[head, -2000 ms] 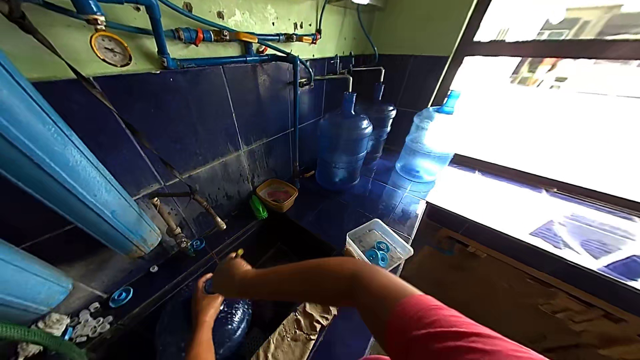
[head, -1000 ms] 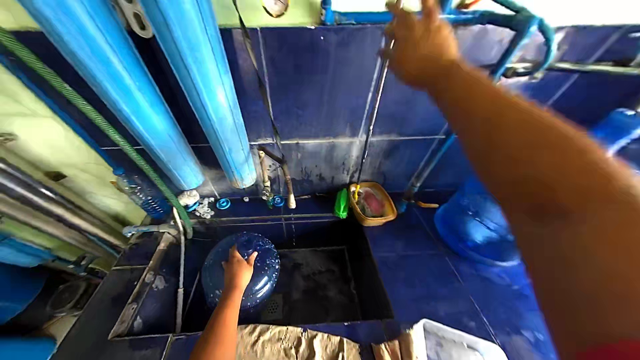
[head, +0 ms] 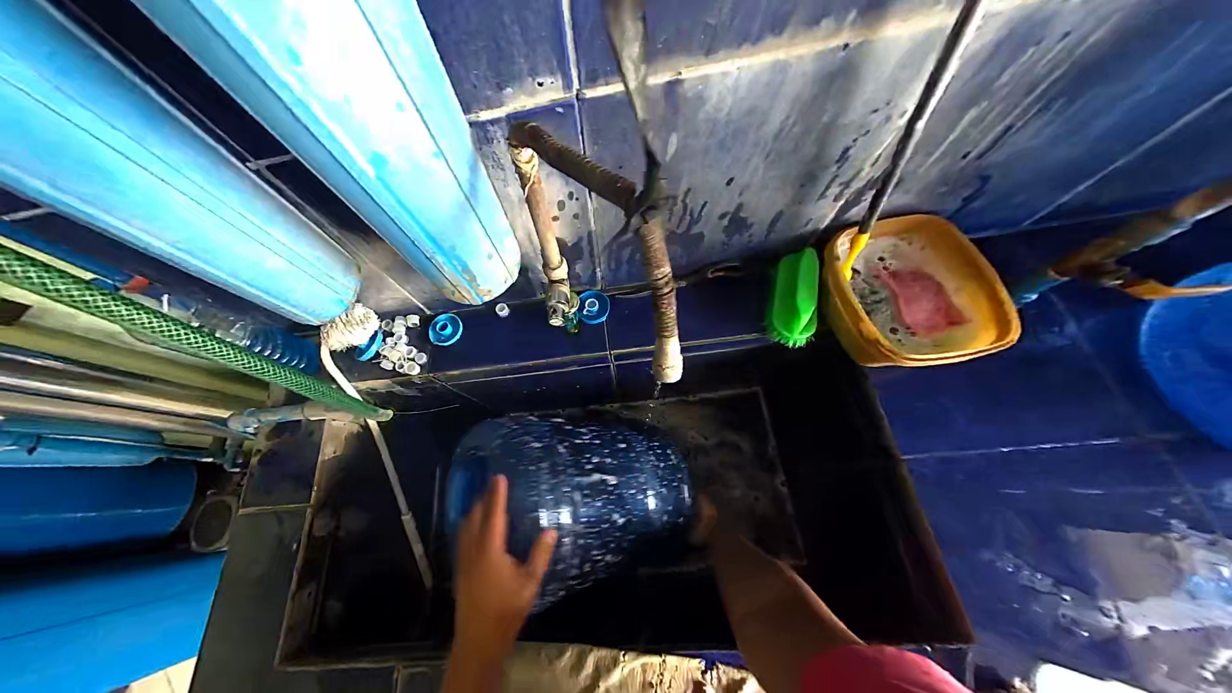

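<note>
A large blue plastic water jug (head: 606,481), wet and covered with droplets, lies on its side in a dark sunken sink (head: 837,539). My left hand (head: 500,553) rests on the jug's left part with thumb and fingers spread. At the jug's right end is my right hand (head: 710,520), mostly hidden and blurred, so its grip does not show. A pipe spout (head: 666,361) hangs over the sink behind the jug, with drops below it. Behind the sink's rim stand a green scrub brush (head: 795,296) and a yellow basin (head: 996,322) of sudsy water with a pink cloth (head: 924,300).
Light blue cylinders (head: 423,173) hang at upper left. On the back ledge lie blue caps (head: 446,329) and several small white caps (head: 402,351). A long-handled brush (head: 390,462) leans into the sink's left side. A thin rod (head: 905,144) stands in the basin. Another blue jug (head: 1193,356) is at right.
My right hand has come down from the pipes at the wall to the jug. The jug, upright in the sink a second ago, now lies on its side. The view has moved closer to the sink.
</note>
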